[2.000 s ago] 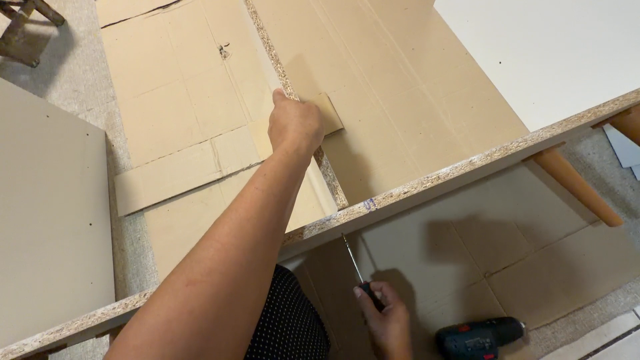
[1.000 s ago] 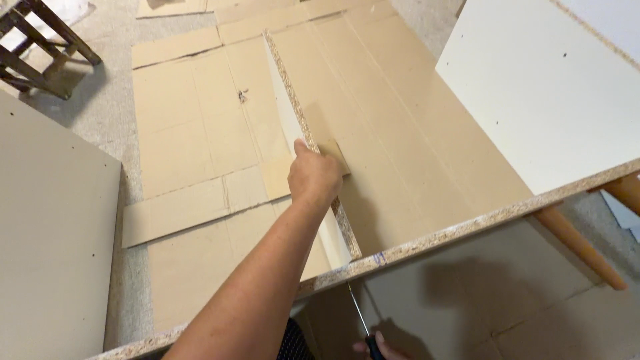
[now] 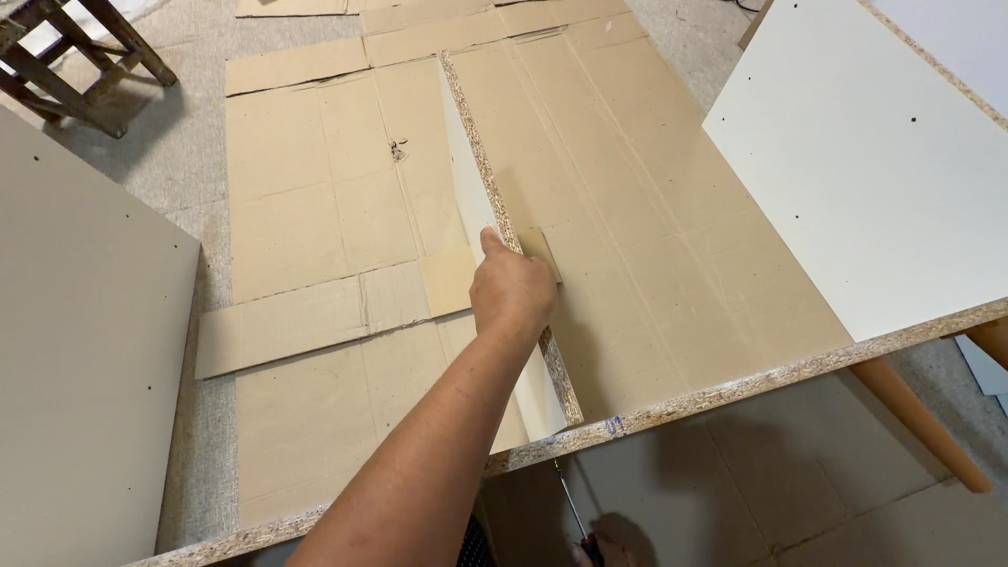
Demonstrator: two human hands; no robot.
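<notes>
My left hand (image 3: 513,290) grips the raw chipboard edge of a white divider panel (image 3: 475,150), which stands on edge. The near end of the divider meets a long chipboard panel (image 3: 732,387) that crosses the view. Below that junction my right hand (image 3: 606,551), mostly cut off by the lower frame edge, holds a screwdriver (image 3: 573,504) by its dark handle. Its thin shaft points up to the outer face of the long panel, close to the divider's end; the exact contact at the tip is hard to see.
Flattened cardboard (image 3: 630,197) covers the floor. White panels with small holes stand at the left (image 3: 87,315) and right (image 3: 850,157). A tapered wooden leg (image 3: 921,425) extends below the long panel at right. A dark wooden stool (image 3: 79,71) stands at upper left.
The view has shifted, leaving the cordless drill and most of my right hand out of sight. My left hand keeps its grip on the divider, and the screwdriver stays near the same junction.
</notes>
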